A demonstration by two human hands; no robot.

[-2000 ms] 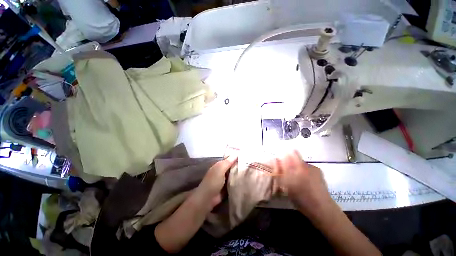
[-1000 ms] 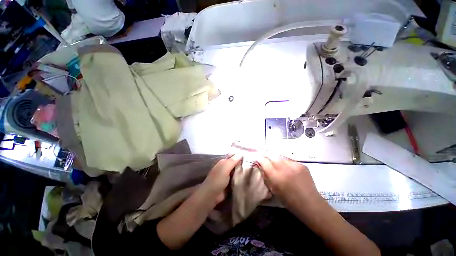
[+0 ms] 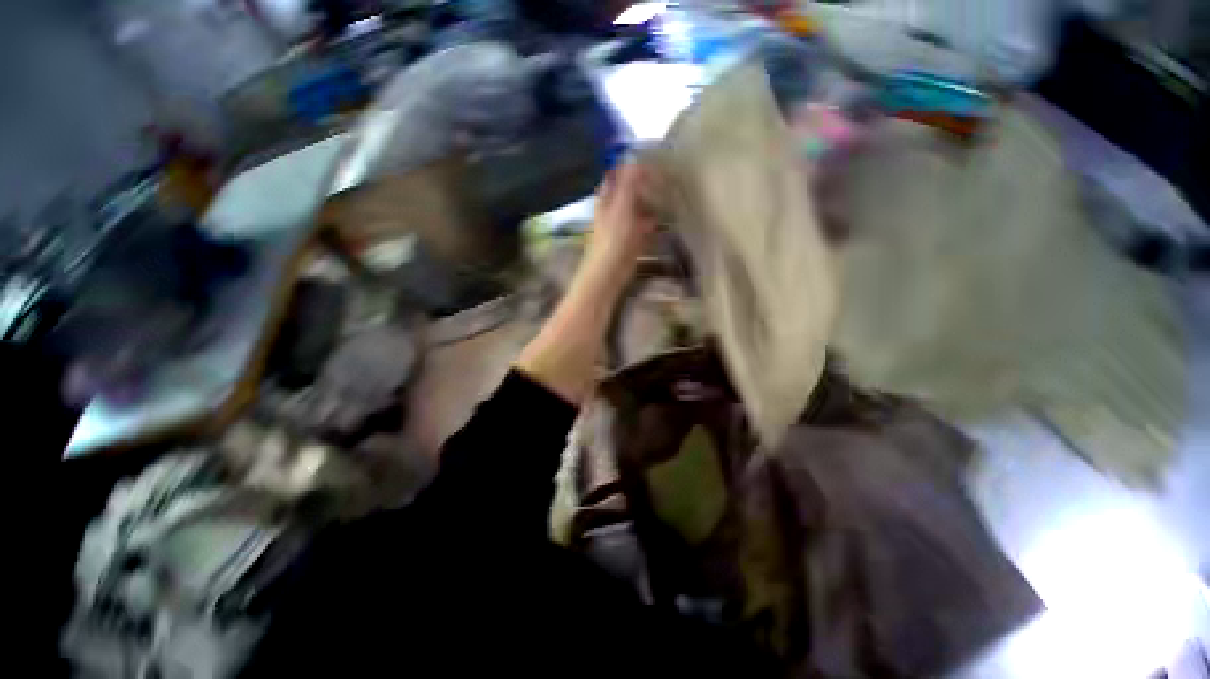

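The picture is blurred. My left hand (image 3: 629,212) is stretched out at the upper middle, at the upper left edge of a beige-tan panel (image 3: 767,272). Its fingers seem closed on that edge, and the panel hangs down to a point. The taupe garment body (image 3: 882,531) lies below and to the right, with dark brown and olive cloth (image 3: 683,478) beside it. My right hand is not in view.
A pale green cloth heap (image 3: 982,279) lies on the right, beside the brightly lit white table (image 3: 1115,584). Another table (image 3: 166,398) with a brown edge stands left. Grey-beige pieces (image 3: 199,557) are piled low at the lower left.
The view has swung far to the left, and the sewing machine has left the picture. My left hand has moved from the cloth before the machine to the beige-tan panel. My right hand has gone out of view.
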